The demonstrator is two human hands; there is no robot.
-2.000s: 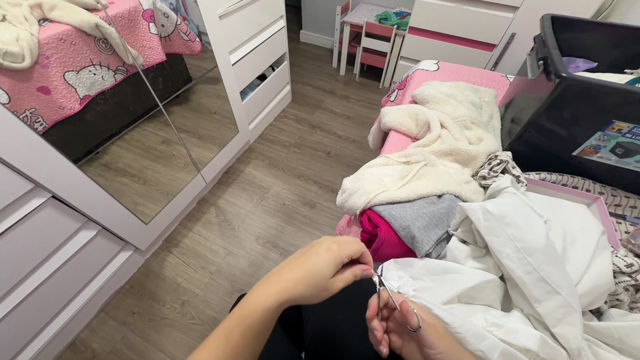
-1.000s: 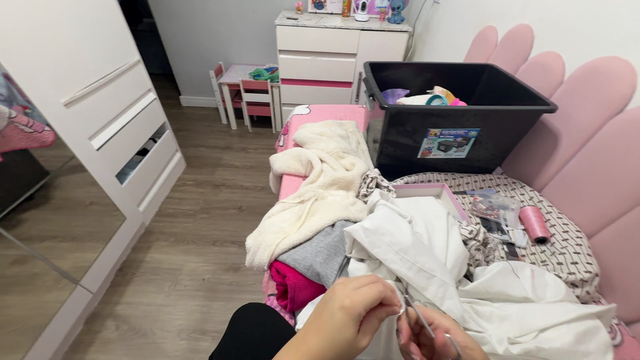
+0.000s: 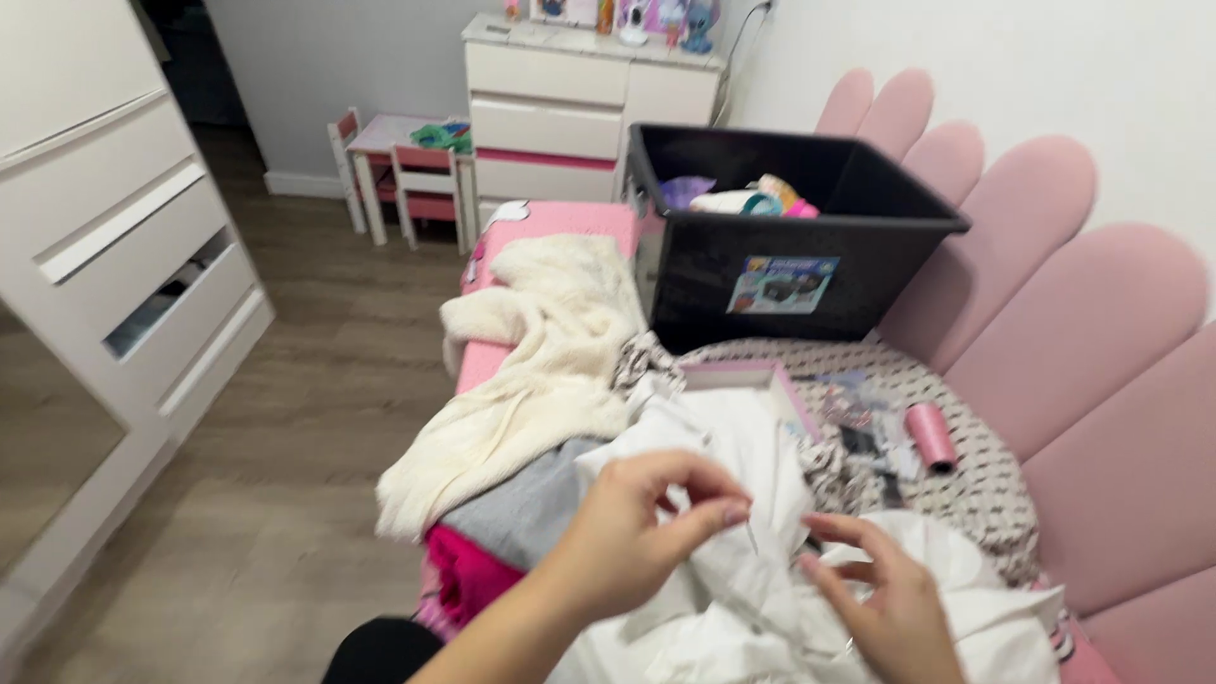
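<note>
My left hand (image 3: 665,532) is raised over the white cloth (image 3: 741,475), thumb and index fingertip together on a thin, dark, needle-like or thread-like thing (image 3: 752,537) that points down. Just to the right, my right hand (image 3: 879,589) hovers above the same cloth with thumb and index finger apart. A small dark spot shows between those fingertips, and a faint metallic glint lies below the hand; whether either is part of the scissors cannot be told. The pink thread spool (image 3: 929,437) lies on the patterned round cushion (image 3: 988,465), beside clear plastic bags (image 3: 869,418).
A cream fleece blanket (image 3: 541,351), grey cloth (image 3: 522,503) and magenta cloth (image 3: 465,570) lie left of the white cloth. Behind are a pink-edged box (image 3: 796,404) and a black plastic bin (image 3: 693,275). A padded pink headboard (image 3: 1073,304) stands right, white drawers (image 3: 142,256) left.
My hands were close together with scissors at the right hand; now they are apart, and the scissors are no longer plainly seen. The view has swung toward the bin and headboard.
</note>
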